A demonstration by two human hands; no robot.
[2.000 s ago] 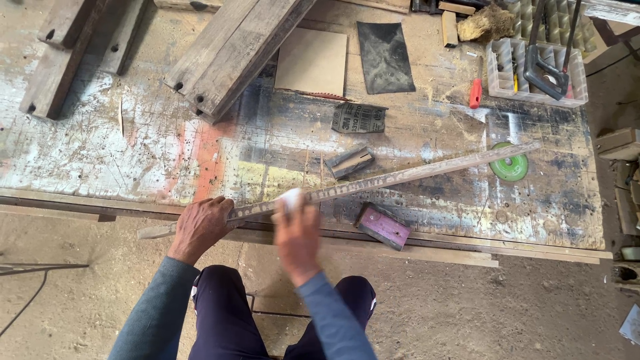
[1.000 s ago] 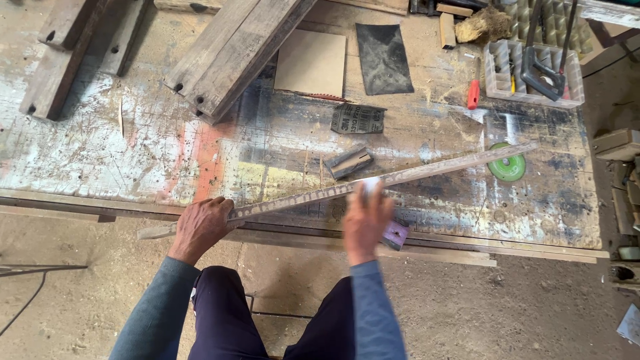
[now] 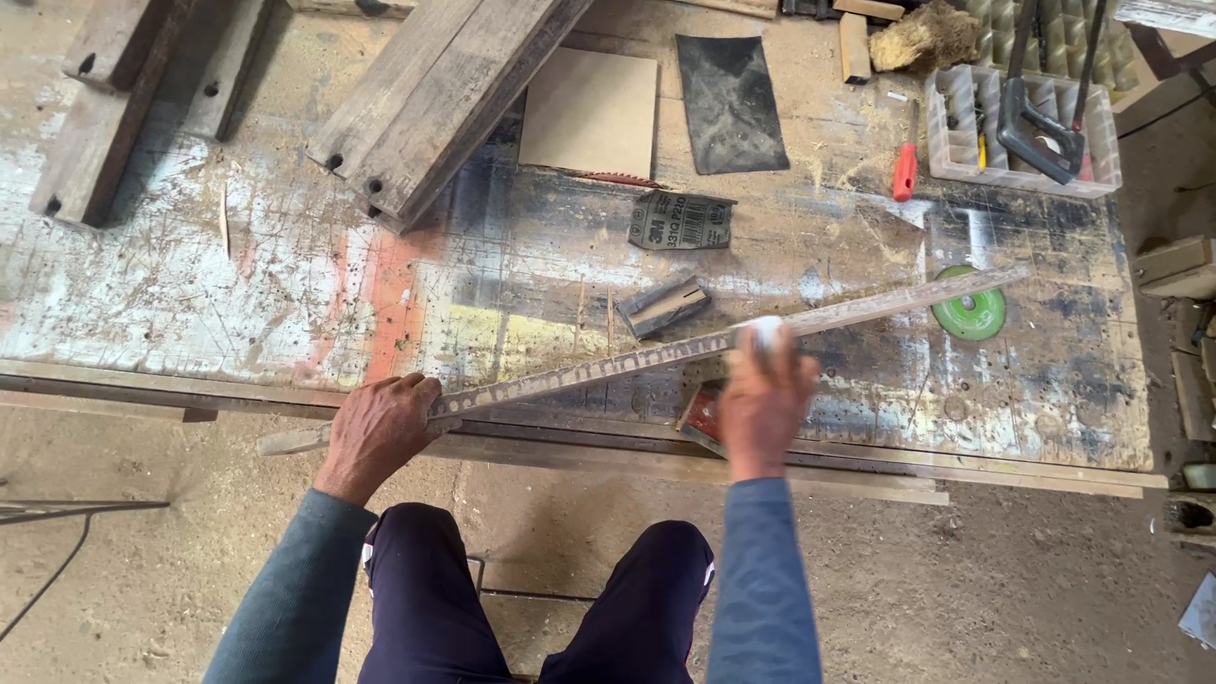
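A long thin wooden strip (image 3: pixel 589 371) lies slantwise over the bench, its near left end jutting past the front edge. My left hand (image 3: pixel 380 432) grips it near that end. My right hand (image 3: pixel 768 399), blurred, presses a small white piece (image 3: pixel 766 331), its material unclear, on the strip right of its middle. Dark marks run along the strip between my hands. Its far end rests over a green disc (image 3: pixel 969 304). Partly behind my right hand is a reddish block (image 3: pixel 703 414). A dark-wrapped sanding block (image 3: pixel 665 304) lies just behind the strip.
Grey 3M sandpaper (image 3: pixel 681 220), a black abrasive sheet (image 3: pixel 732 104) and a tan board (image 3: pixel 589 112) lie farther back. Drilled wooden beams (image 3: pixel 446 104) stand at left. At right are a red-handled tool (image 3: pixel 904 173), a hacksaw (image 3: pixel 1040 138) and a clear compartment box (image 3: pixel 1026 180).
My right hand with the white piece has moved right along the strip since the earliest frame, then slightly farther right. My left hand has stayed on the strip's left end.
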